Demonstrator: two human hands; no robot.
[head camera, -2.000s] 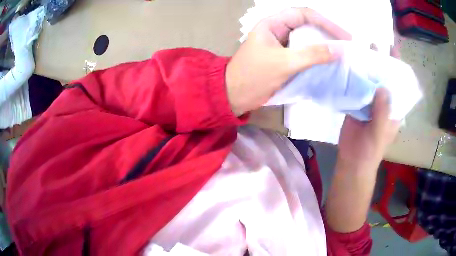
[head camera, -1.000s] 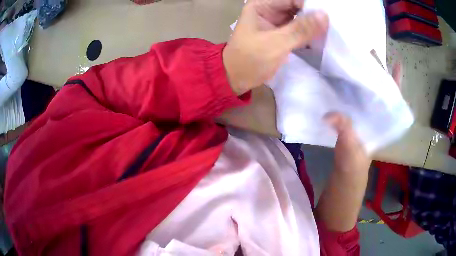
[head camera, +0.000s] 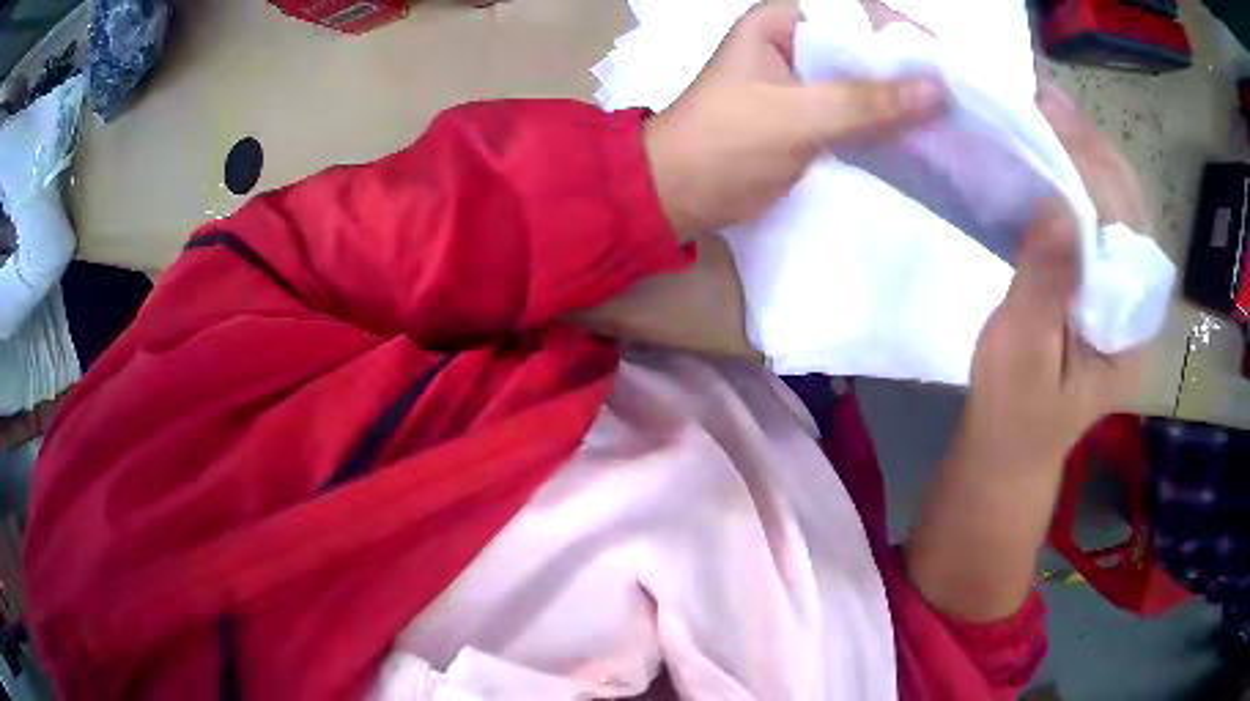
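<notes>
A wrapped block (head camera: 966, 171), covered in a white sheet with a pinkish-lilac tint showing through, is held between my two hands above the table. My left hand (head camera: 768, 123) grips its left end, thumb across the top. My right hand (head camera: 1056, 315) grips its right end, where the white covering bunches out past the fingers. What is inside is hidden. Loose white wrapping sheets (head camera: 864, 288) lie spread under the hands, reaching the table's near edge.
Red-and-black radios (head camera: 1117, 34) are at the upper right, and another dark block (head camera: 1217, 240) is at the right edge. A red box (head camera: 343, 11) is at the top. A clear bag (head camera: 126, 55) and another person's white sleeve (head camera: 34, 253) are at left.
The sheet, loose and spread between my hands a second ago, is now folded closer around the block. My right hand has moved up and right, and a red box shows more at the top.
</notes>
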